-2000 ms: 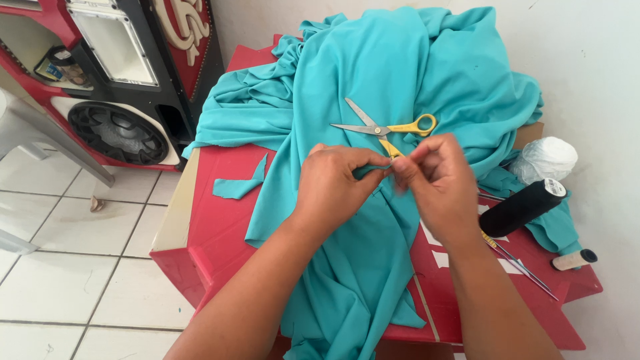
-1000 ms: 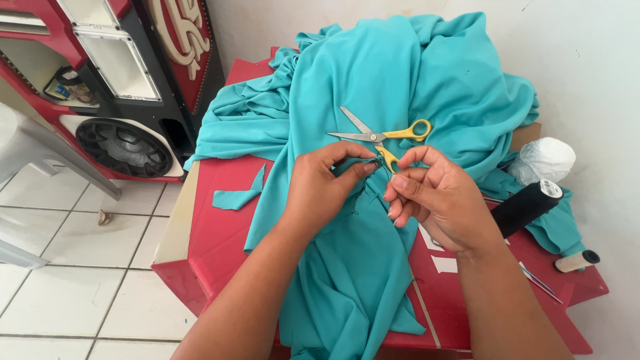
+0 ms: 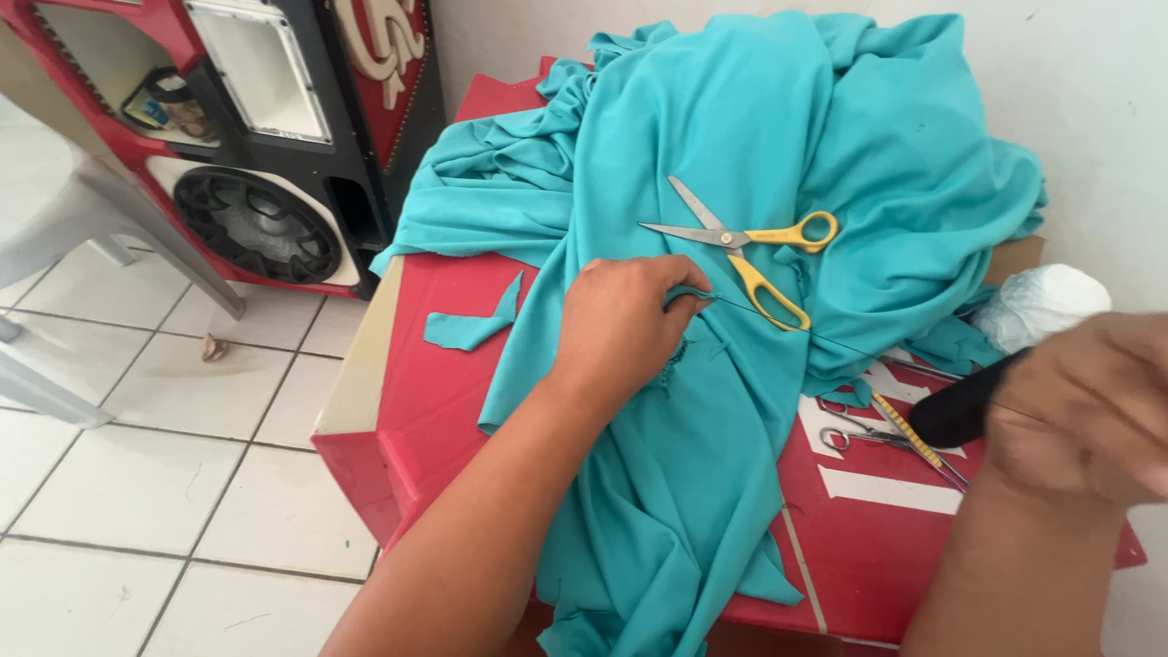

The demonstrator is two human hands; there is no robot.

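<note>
My left hand (image 3: 630, 315) pinches a gathered edge of the turquoise fabric (image 3: 712, 119), which lies heaped over a red surface. A dark thread (image 3: 821, 338) runs taut from that pinched edge toward my right hand (image 3: 1086, 411), blurred at the right edge; its fingertips, and any needle there, cannot be made out. Open scissors with yellow handles (image 3: 730, 239) rest on the fabric just above my left hand. A black thread spool (image 3: 958, 401) stands partly hidden behind my right hand. A small turquoise scrap (image 3: 470, 328) lies left of my left hand.
Beside the spool are a white ball (image 3: 1040, 306), small metal scissors (image 3: 858, 436) and a yellow-and-metal tool (image 3: 908, 429). A speaker cabinet (image 3: 360, 137) stands at the upper left, near a grey plastic chair (image 3: 137, 219) on the tiled floor. A wall lies behind the fabric.
My right hand has moved away to the right from beside my left hand, and the thread now stretches between them. My left hand still pinches the fabric.
</note>
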